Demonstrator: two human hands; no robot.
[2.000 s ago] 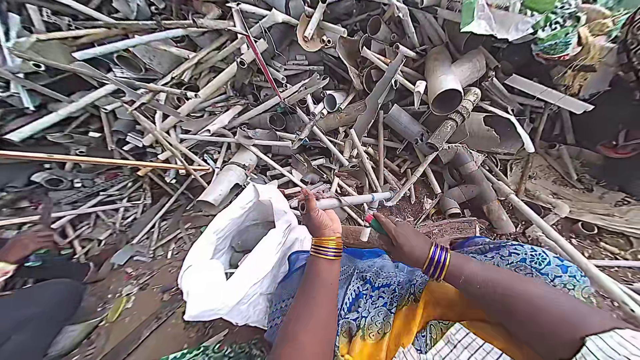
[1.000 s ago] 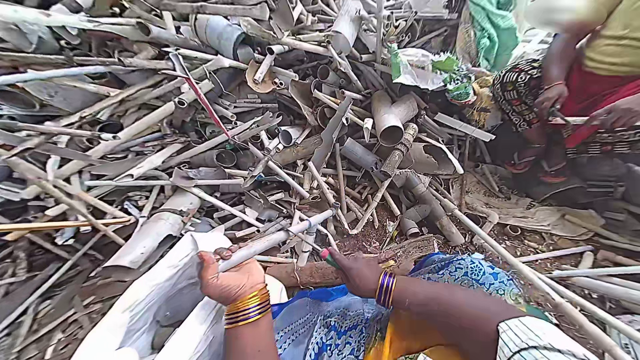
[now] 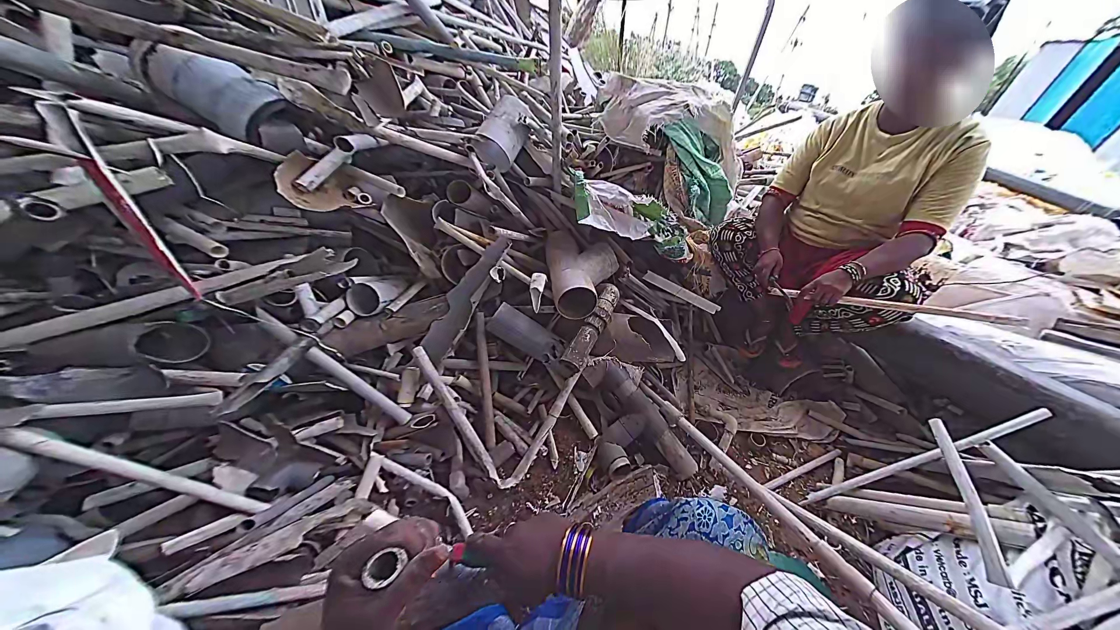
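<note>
My left hand [image 3: 376, 569], low in the view, is closed around a plastic pipe [image 3: 385, 567] whose round open end faces the camera. Close beside it on the right is my right hand [image 3: 516, 553], with purple and gold bangles at the wrist. Its fingers are curled at a small thing with a red and green part [image 3: 457, 553], too small to name. Behind both hands rises a large heap of scrap pipes [image 3: 455, 306]. Blue patterned cloth [image 3: 700, 522] lies beyond my right forearm.
A co-worker [image 3: 875, 192] sits at the right, holding a thin strip [image 3: 910, 304]. Long pipes [image 3: 752, 490] slant past my right arm toward a printed sack [image 3: 945, 569]. A white sack [image 3: 79, 595] fills the lower left corner. A thin upright pole [image 3: 556, 96] stands in the heap.
The view has tilted up, bringing the co-worker fully in. The pipe in my left hand lay lengthwise across the view before; now its open end faces the camera.
</note>
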